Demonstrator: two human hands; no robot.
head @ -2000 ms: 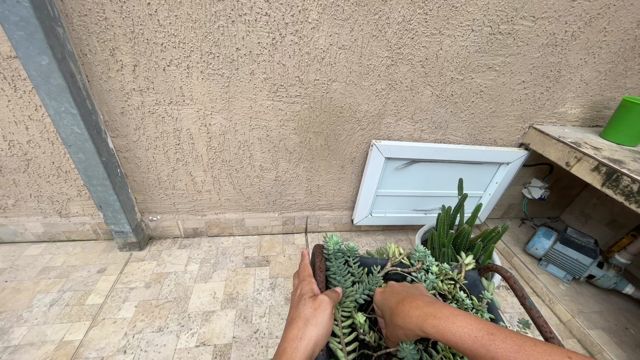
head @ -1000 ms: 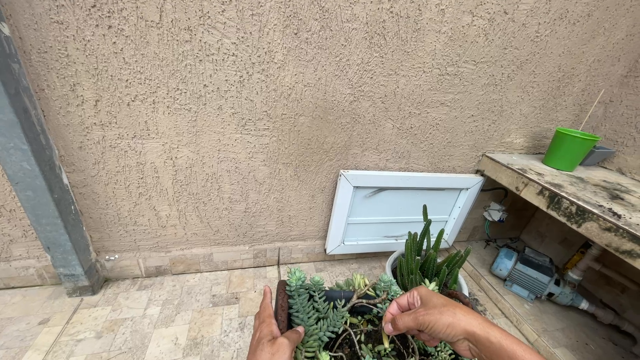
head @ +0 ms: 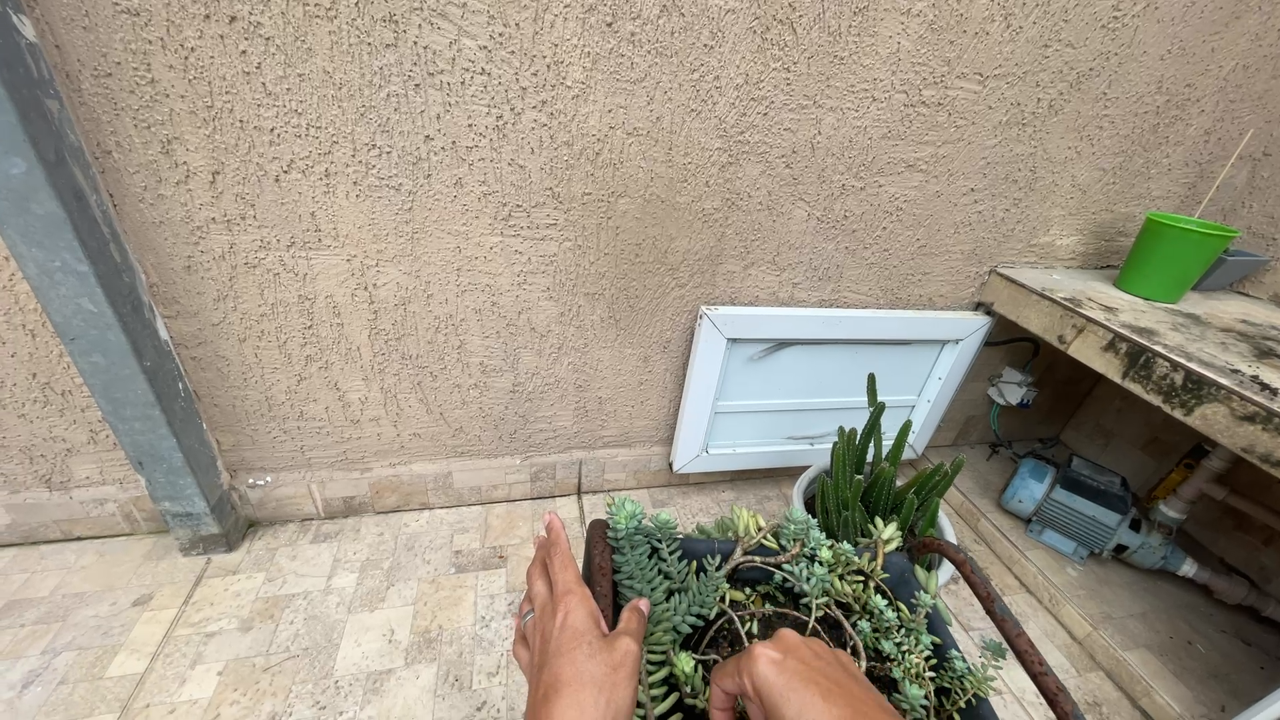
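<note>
My left hand [head: 580, 630], with a ring on one finger, rests against the left side of a dark planter [head: 935, 610], its fingers spread beside a rusty metal bar [head: 599, 570] and its thumb touching trailing succulent stems [head: 665, 590]. Over the soil [head: 770, 620] in the planter's middle my right hand [head: 790, 680] reaches down with bent fingers. Its fingertips are hidden, so whether it grips anything does not show. Smaller succulents [head: 900, 625] spill over the right rim.
Behind the planter stands a potted cactus [head: 875, 480]. A white framed panel [head: 830, 385] leans on the rough wall. At right, a stone ledge [head: 1130, 330] holds a green pot [head: 1172, 258], with a pump [head: 1075, 505] beneath. A metal post [head: 110, 300] stands left, and a rusty curved handle [head: 1000, 620] sticks out right.
My right hand, raised over the soil with its fingers together a second ago, is now lower in the planter. The left hand stays at the planter's left side.
</note>
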